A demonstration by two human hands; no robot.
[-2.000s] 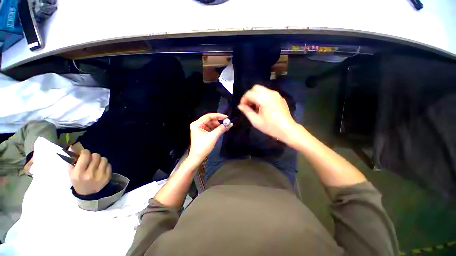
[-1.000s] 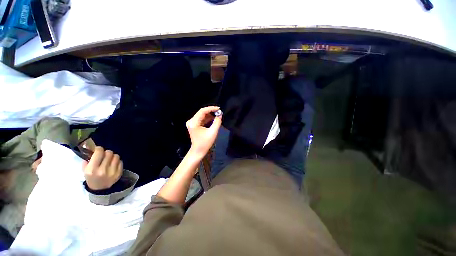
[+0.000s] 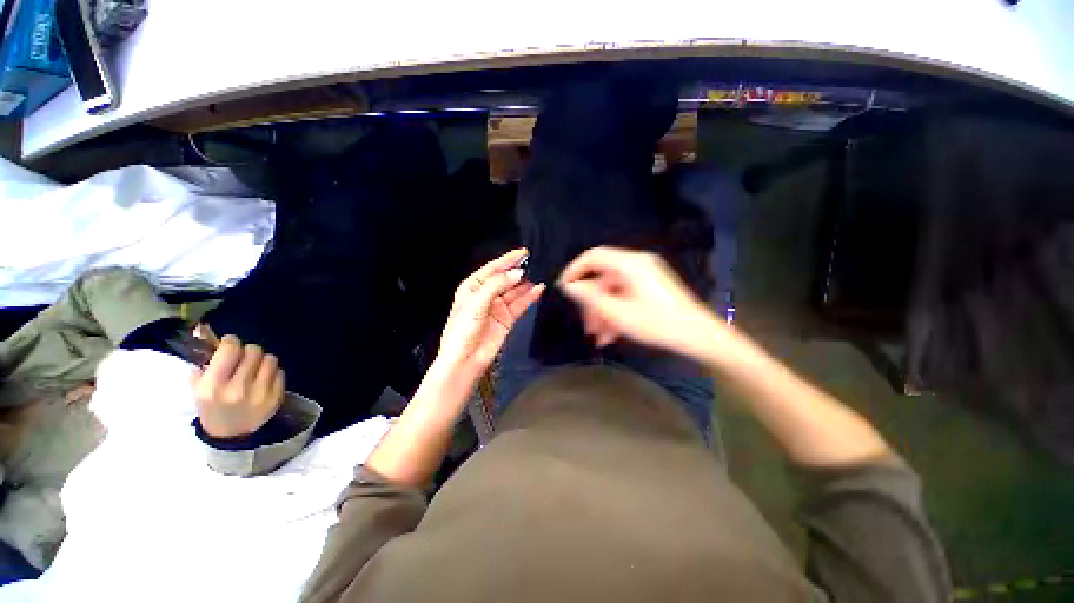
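Observation:
The dark garment [image 3: 595, 194] hangs from under the tabletop edge down over my lap. My left hand [image 3: 481, 316] is at the garment's left edge, thumb and fingertips slightly apart, with a tiny pale spot between them. I cannot tell whether the spot is a button or a fingernail. My right hand [image 3: 636, 300] is over the garment just right of the left hand. Its fingers are bent together and blurred. The two hands do not touch. No needle or thread can be made out.
The white tabletop [image 3: 471, 41] curves across the top, with a phone [image 3: 85, 59] and a blue box [image 3: 32, 57] at its left. A neighbour's hand [image 3: 239, 389] holds a dark tool over white cloth [image 3: 177, 483] at left. A dark cloth [image 3: 989, 259] hangs at right.
My right hand, out of view a second ago, is back over the garment. The shiny button-like spot at my left fingertips no longer shows clearly. The pale cloth flap on the garment is gone from view.

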